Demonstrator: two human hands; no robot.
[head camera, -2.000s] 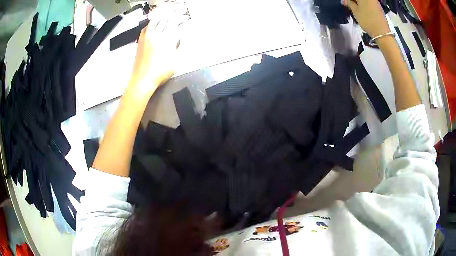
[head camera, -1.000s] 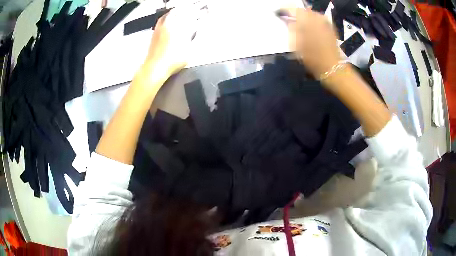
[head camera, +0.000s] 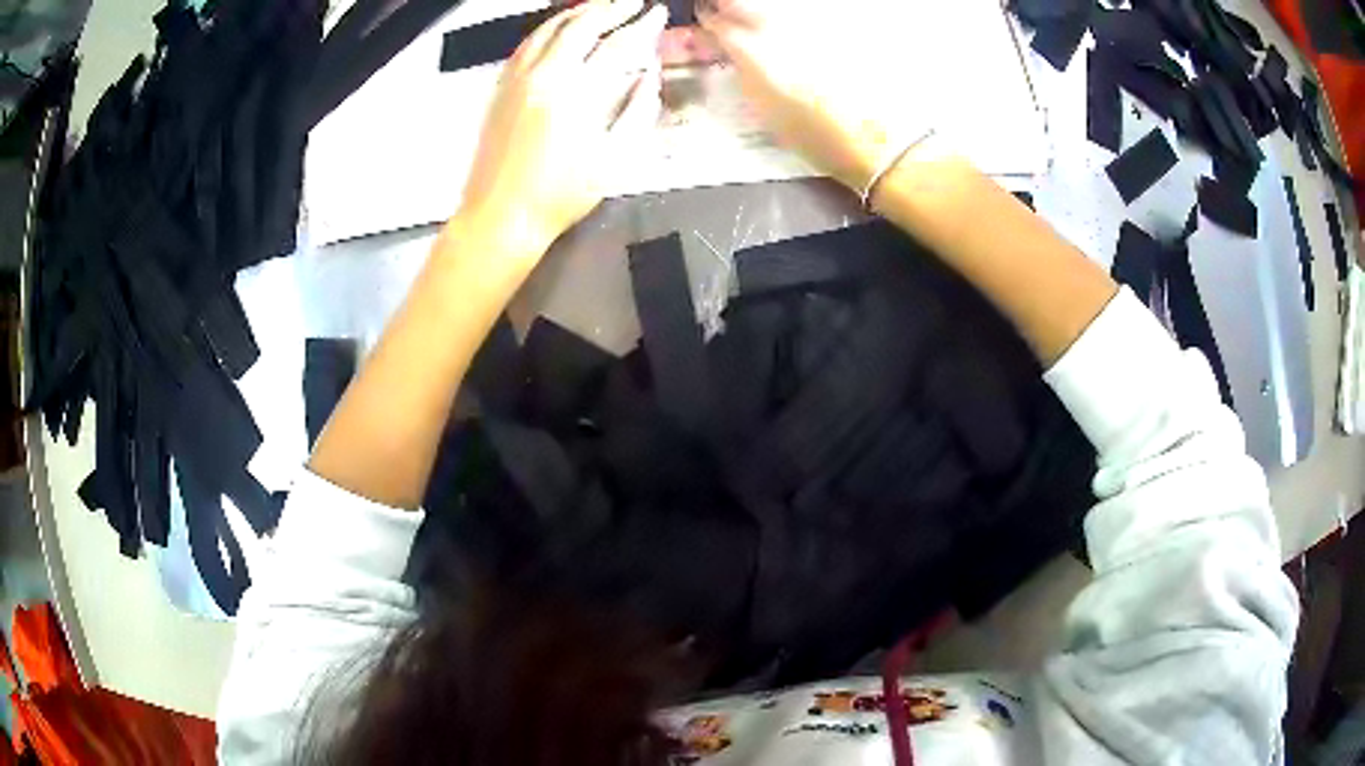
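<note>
My left hand (head camera: 551, 127) lies bare on the white machine bed (head camera: 404, 157) at the top centre, fingers pointing to the top edge. A black strip (head camera: 487, 39) runs beneath its fingers; I cannot tell whether they grip it. My right hand (head camera: 771, 75) comes in from the right, its fingertips close to the left ones. It pinches a small dark piece (head camera: 683, 12) between the hands at the top edge, partly hidden and overexposed. A large heap of black strips (head camera: 838, 434) lies between my forearms.
A tangled pile of long black strips (head camera: 157, 285) lies at left. Short black pieces (head camera: 1145, 165) are scattered at upper right. Thin dark strips and a white narrow item (head camera: 1353, 352) lie at far right. Orange-red cloth (head camera: 90, 703) shows at lower left.
My right hand has come from the scattered pieces at upper right, across the white bed with a dark piece, to beside my left hand. My left hand has stayed over the bed.
</note>
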